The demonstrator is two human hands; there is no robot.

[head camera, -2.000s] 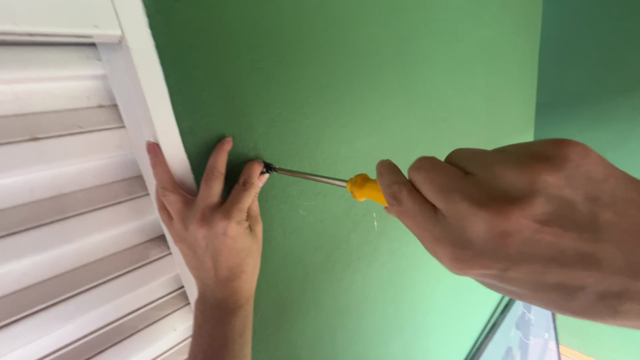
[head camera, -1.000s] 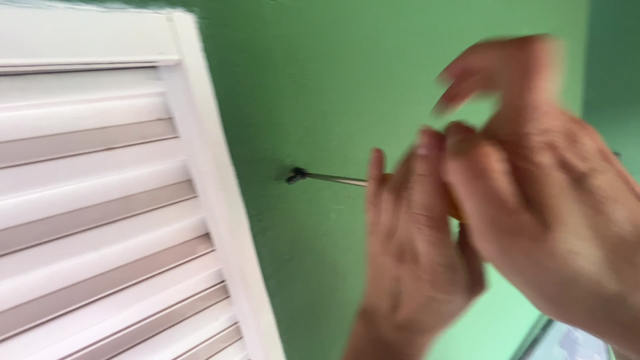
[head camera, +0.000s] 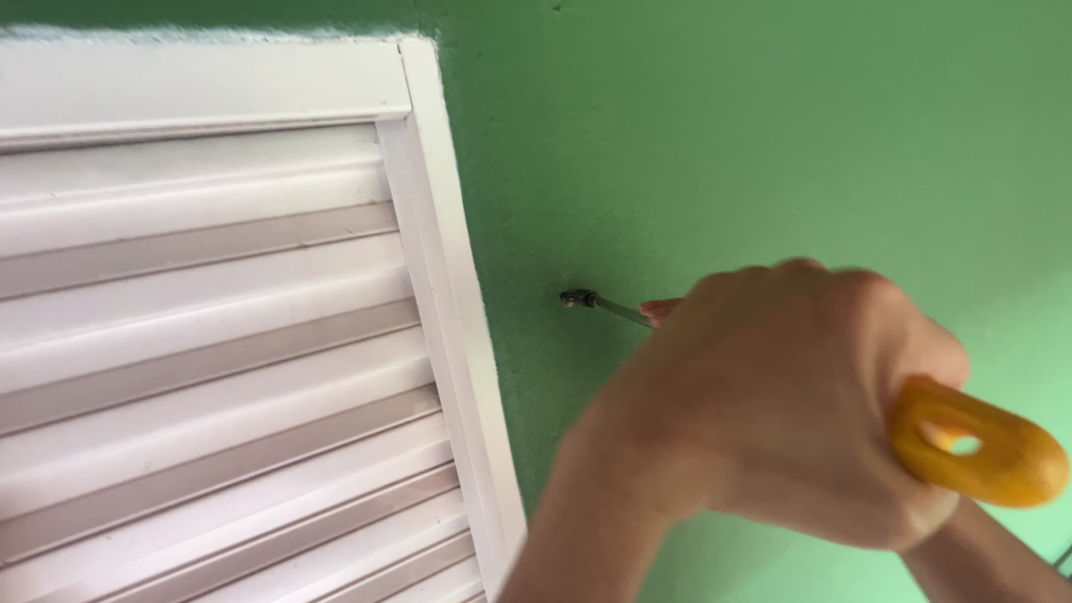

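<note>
The screwdriver's yellow handle point(head camera: 992, 444) has a hole through its end, which sticks out at the right of my left hand point(head camera: 779, 402). My left hand is closed around the handle, knuckles up. Most of my right hand point(head camera: 662, 310) is hidden behind it; reddish fingertips show by the metal shaft point(head camera: 621, 312), and the right forearm shows at the lower right. The shaft runs leftward to a small dark metal fitting point(head camera: 578, 298) at the green wall point(head camera: 754, 134). Whether the tip is seated in it cannot be made out.
A white louvred shutter or door point(head camera: 209, 335) fills the left side. Its raised white frame point(head camera: 456, 318) stands close to the left of the fitting, with uneven white paint along the top edge.
My left hand has left its place at the wall by the fitting and now grips the screwdriver handle. My right hand, earlier in plain sight on the handle, is now mostly hidden.
</note>
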